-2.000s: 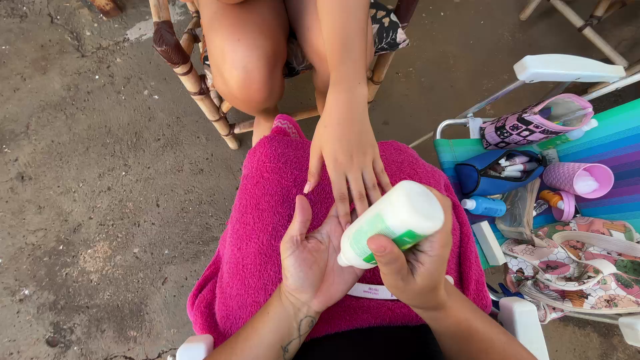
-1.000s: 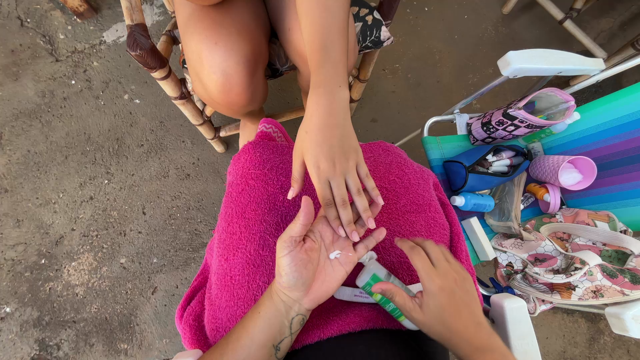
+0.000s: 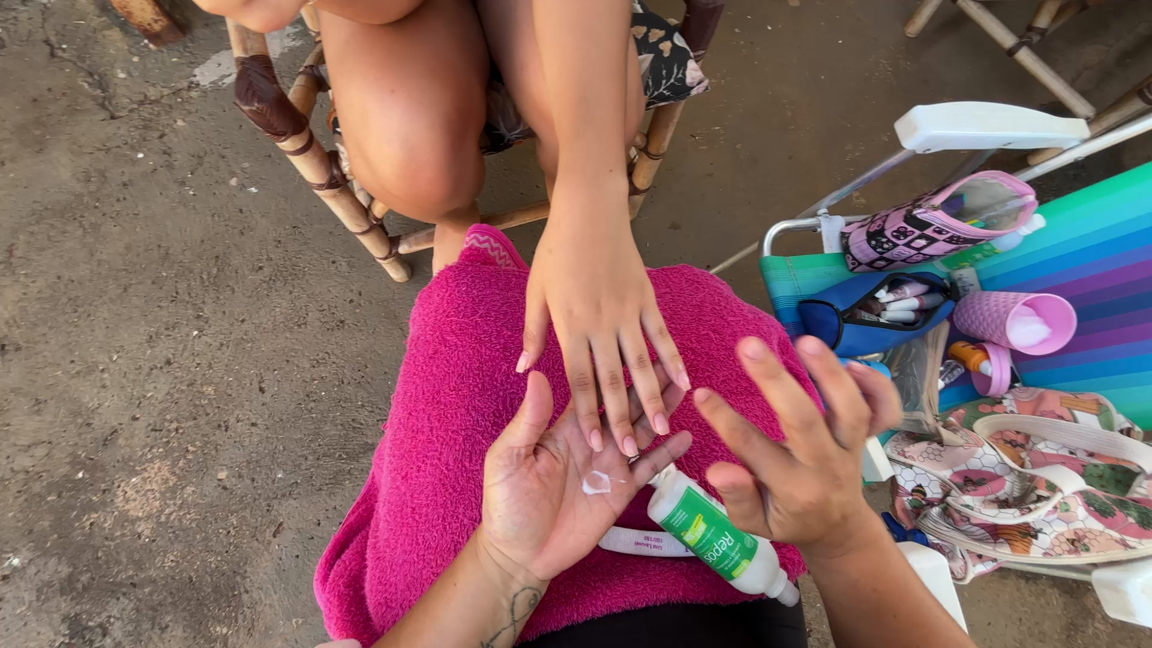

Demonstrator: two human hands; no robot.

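Observation:
My left hand (image 3: 562, 481) lies palm up over the pink towel (image 3: 450, 405), a dab of white cream (image 3: 597, 483) on its palm. Another person's hand (image 3: 598, 315) reaches down from above, palm down, its fingers over my left fingers. My right hand (image 3: 801, 450) is raised at the right with spread fingers and holds nothing. Between my hands a white plastic bottle with a green label (image 3: 715, 531) rests on the towel. A white nail file bearing writing (image 3: 650, 542) lies partly under the bottle.
At the right, a striped folding chair (image 3: 1102, 315) holds a patterned pouch (image 3: 936, 225), a blue zip case (image 3: 837, 315) with small tubes, a pink cup (image 3: 1012, 321) and a floral bag (image 3: 1035, 477). The other person sits on a bamboo chair (image 3: 315, 171) across from me.
The bottle, held by my right hand two seconds ago, now lies released on the towel. Cream has appeared on my left palm. My right hand has lifted off the bottle.

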